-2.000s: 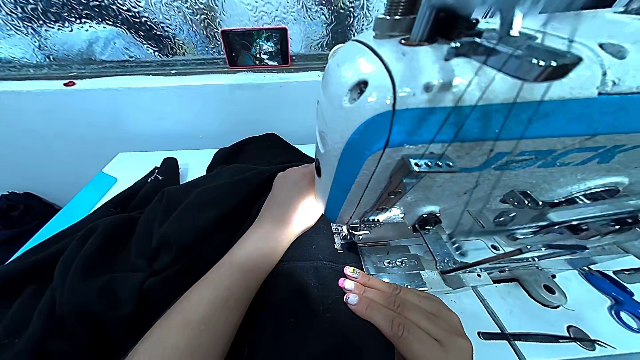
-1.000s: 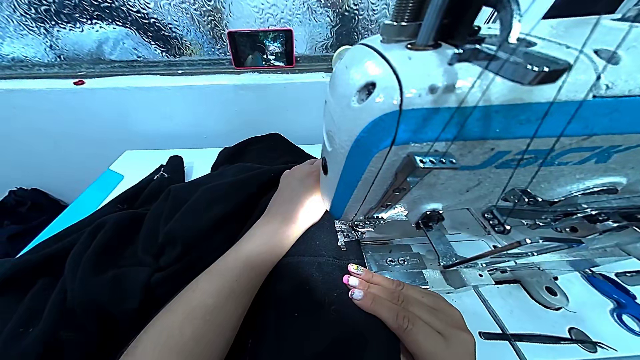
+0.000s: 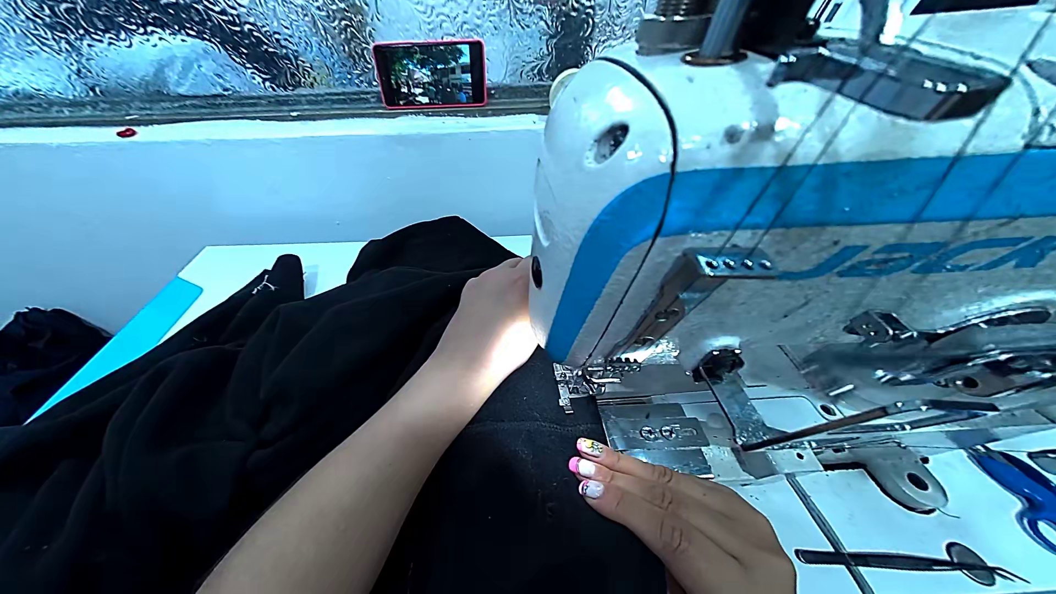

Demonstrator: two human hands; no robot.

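Black fabric (image 3: 511, 487) lies under the presser foot (image 3: 577, 386) of a white and blue Jack sewing machine (image 3: 742, 190). My left hand (image 3: 495, 322) rests on the cloth behind and left of the foot, its fingers hidden behind the machine head. Nearer to me, my right hand (image 3: 676, 511) presses its painted fingertips flat on the cloth's right edge, beside the metal needle plate (image 3: 660, 433). A stitched seam crosses the fabric just above those fingertips. The right thumb is hidden.
Black tweezers (image 3: 891, 561) and blue-handled scissors (image 3: 1023, 487) lie on the table at right. A phone (image 3: 431, 74) leans on the window ledge. Dark cloth (image 3: 49, 346) sits at far left, beyond the table's blue edge (image 3: 157, 313). Threads run down across the machine front.
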